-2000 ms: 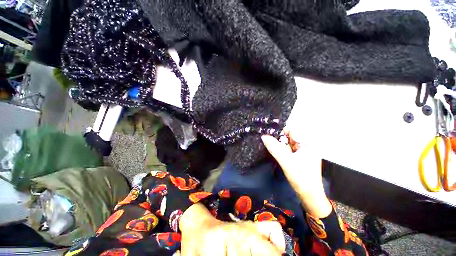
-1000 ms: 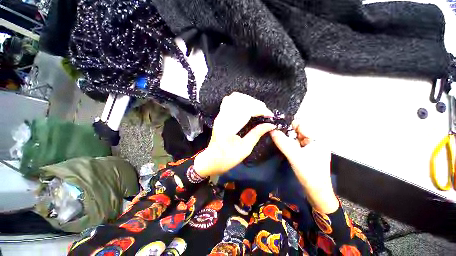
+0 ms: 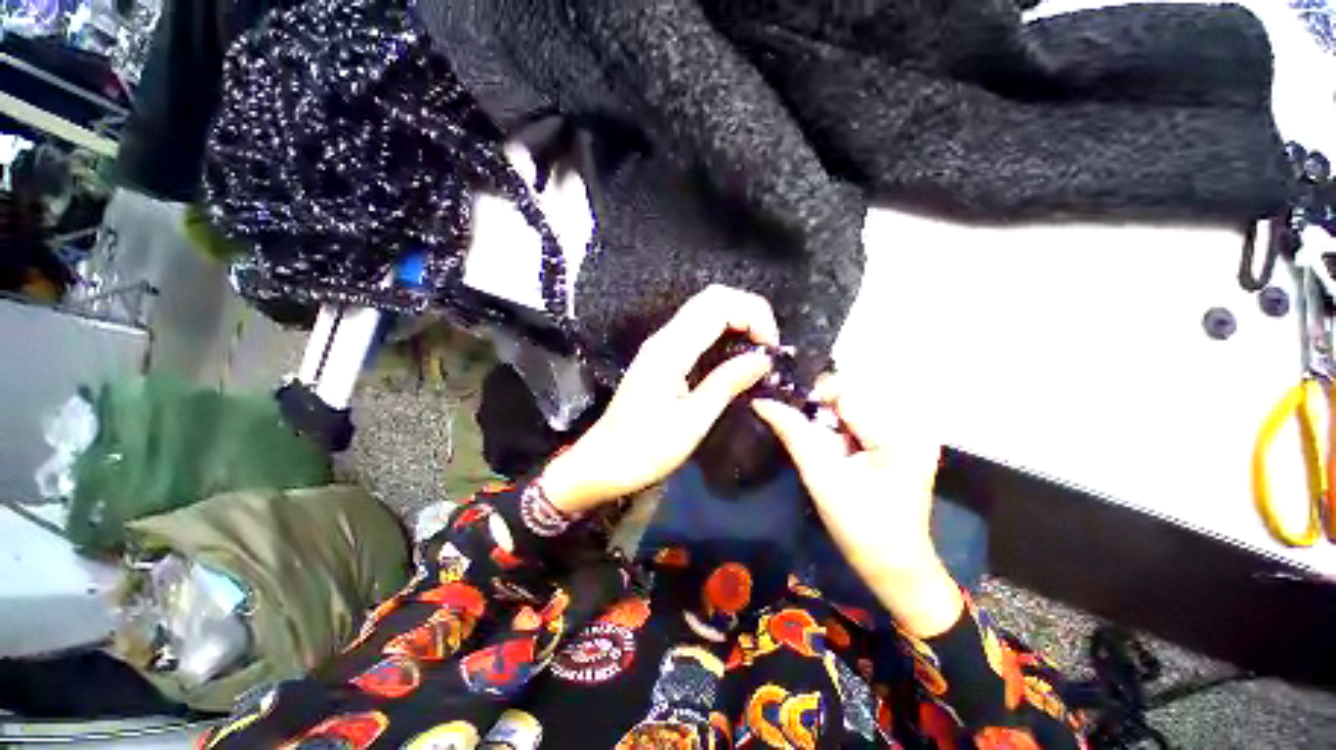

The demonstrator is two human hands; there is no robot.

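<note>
The dark charcoal fuzzy garment lies over the white table and hangs down at the centre. A beaded black braid with pale glints runs from a large speckled trim bundle at upper left to the garment's edge. My left hand pinches the braid and garment edge between thumb and fingers. My right hand pinches the same edge just to the right, fingertips close to the left ones. No needle or thread can be made out.
Yellow-handled scissors lie on the white table at right, near two dark buttons and a dark cluster. Green and olive bags stand at lower left. A black cable lies on the floor at lower right.
My left hand has come up from the lap to the trim and now holds it beside my right hand. The right hand stays at the edge, its fingers slightly shifted.
</note>
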